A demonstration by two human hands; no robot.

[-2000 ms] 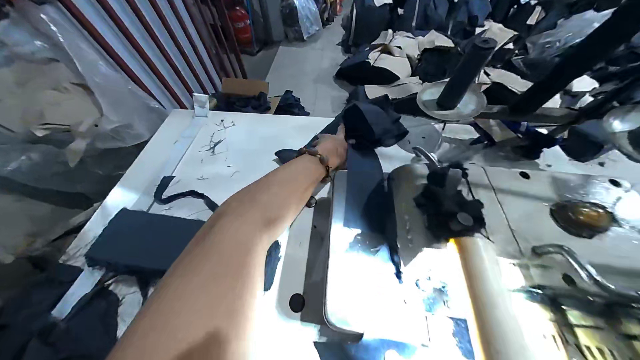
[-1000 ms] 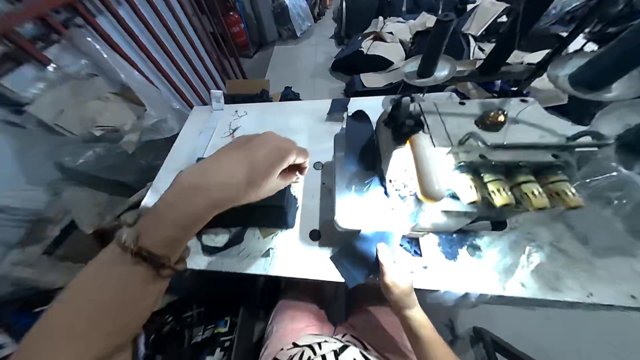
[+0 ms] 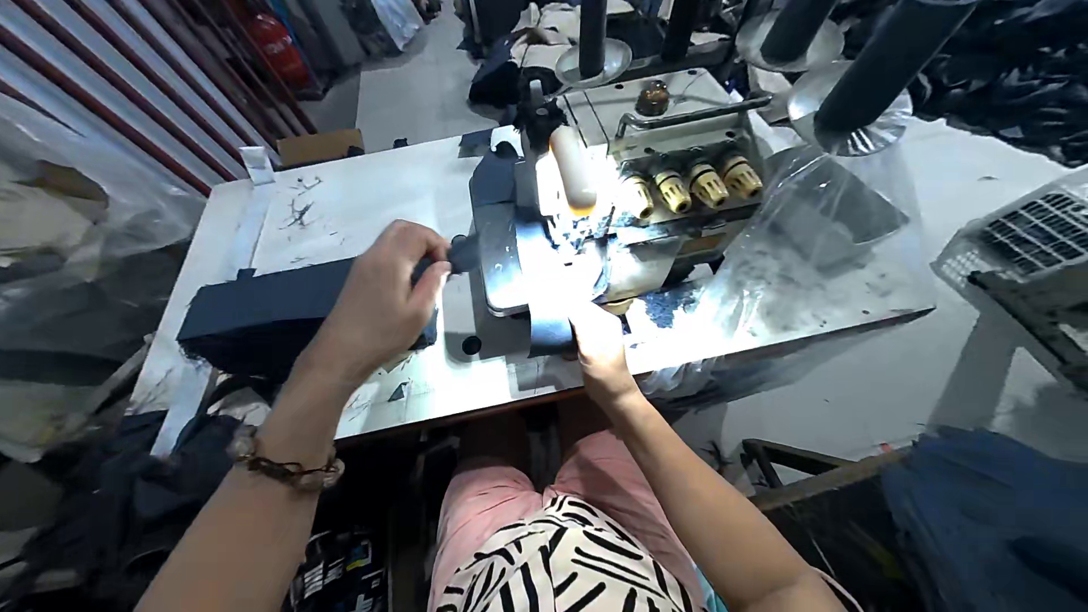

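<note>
My left hand pinches the end of a small dark fabric piece, left of the lit plate of an overlock sewing machine. My right hand holds the near edge of a dark fabric strip in front of the machine's needle area, where glare hides detail. Another dark fabric piece lies over the far part of the plate. A stack of dark cut fabric rests on the white table, partly behind my left hand and forearm.
A clear plastic bag covers part of the table right of the machine. Thread cone stands rise behind it. A cardboard box sits past the far left edge, by red bars.
My left hand has come back from the machine's far side, over the stack, and now grips a fabric piece beside the plate. My right hand has come into view at the strip. The view has shifted.
</note>
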